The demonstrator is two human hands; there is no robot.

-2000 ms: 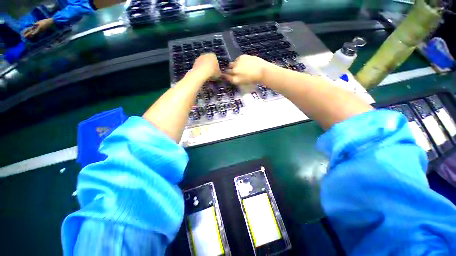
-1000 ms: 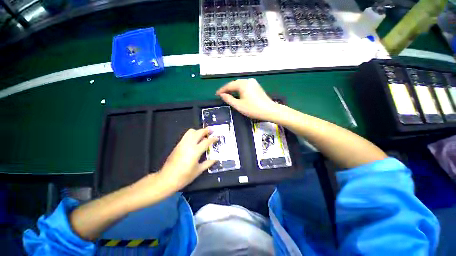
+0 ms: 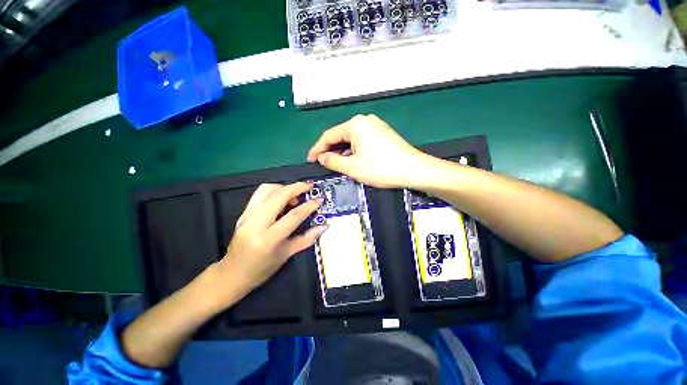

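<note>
A black foam tray (image 3: 173, 244) lies in front of me with two phone housings in its right-hand pockets. My left hand (image 3: 260, 237) has its fingertips on a small black ringed module (image 3: 321, 219) at the top end of the left phone housing (image 3: 344, 252). The fingers partly cover the module. My right hand (image 3: 369, 154) is above the tray's far edge, thumb and forefinger close together; whether they hold anything cannot be told. On the white centre of the right phone housing (image 3: 454, 282) lies another ringed module (image 3: 435, 254).
A blue parts bin (image 3: 169, 71) with small scraps stands at the far left. A blister tray of modules (image 3: 369, 22) lies on the white board (image 3: 512, 56). Tweezers (image 3: 603, 147) lie on the green bench at right. Small white bits (image 3: 132, 170) lie near the bin.
The view has moved closer over the tray. The module that lay on the left housing's white centre is now at its top end under my left fingertips. My right hand stays near the far edge.
</note>
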